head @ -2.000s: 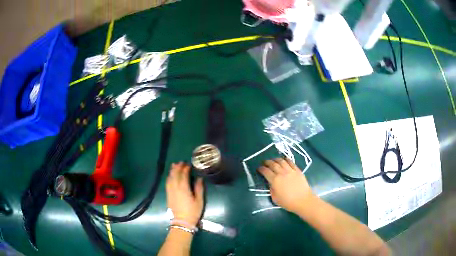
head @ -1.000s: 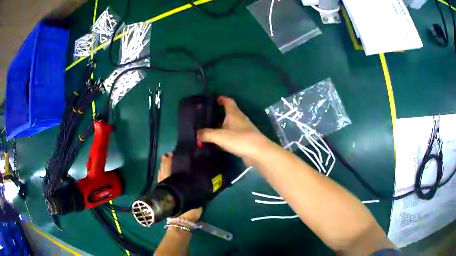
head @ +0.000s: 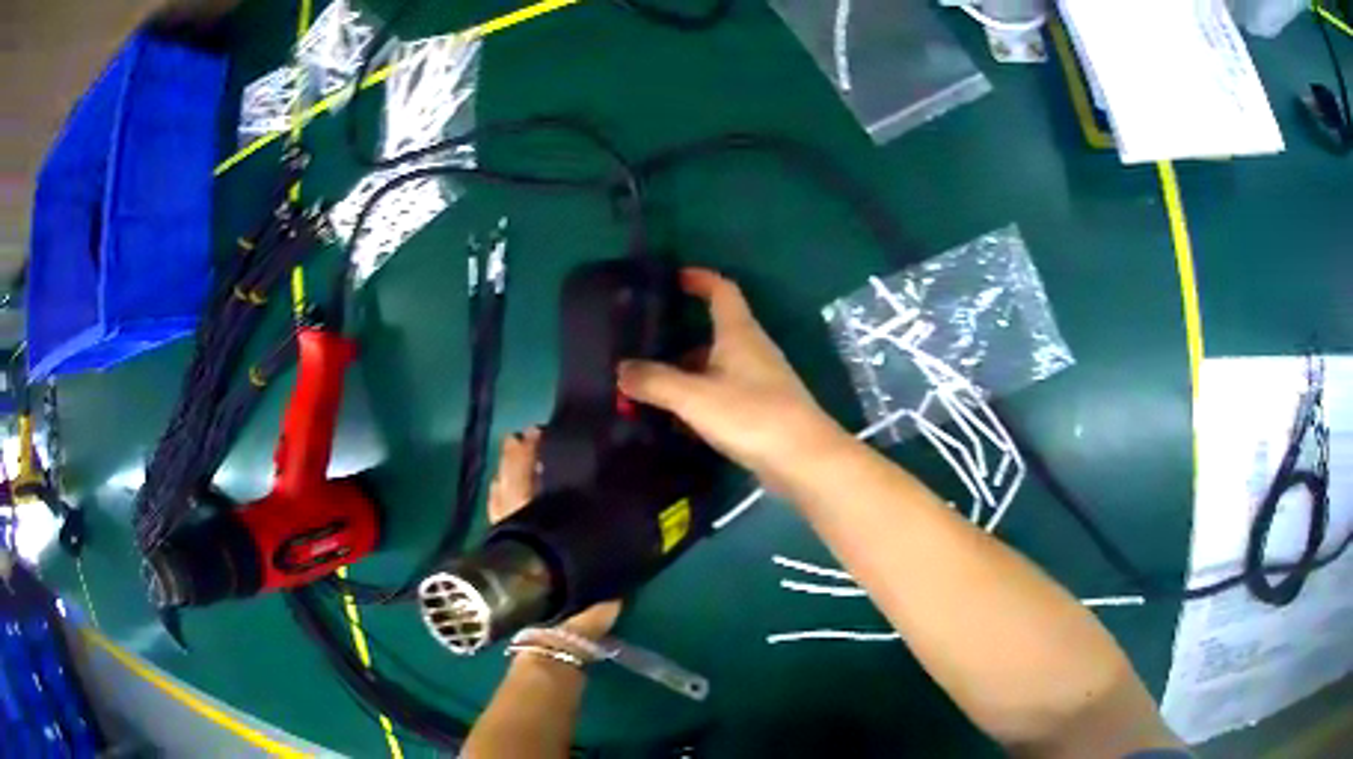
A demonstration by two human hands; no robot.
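The black heat gun [head: 608, 460] is held in front of me, its silver slotted nozzle pointing to the lower left. My right hand [head: 727, 386] grips its handle, with the thumb by a red switch. My left hand [head: 519, 482] is behind the barrel; its fingertips show above the barrel and its wrist below, and the palm is hidden. It appears to hold the barrel from beneath. The black power cord [head: 772, 144] runs from the handle over the mat.
The red heat gun [head: 309, 504] lies at left beside black cables [head: 208, 386] and the blue bin [head: 134, 223]. More cables [head: 482, 341] lie behind my left hand. White strips [head: 965, 445] and a clear bag [head: 1009, 319] lie right. A paper sheet [head: 1232, 653] is far right.
The black heat gun was standing nozzle up, with both hands resting beside it; now both hands are at it and its nozzle points lower left. Since one second ago it has barely moved.
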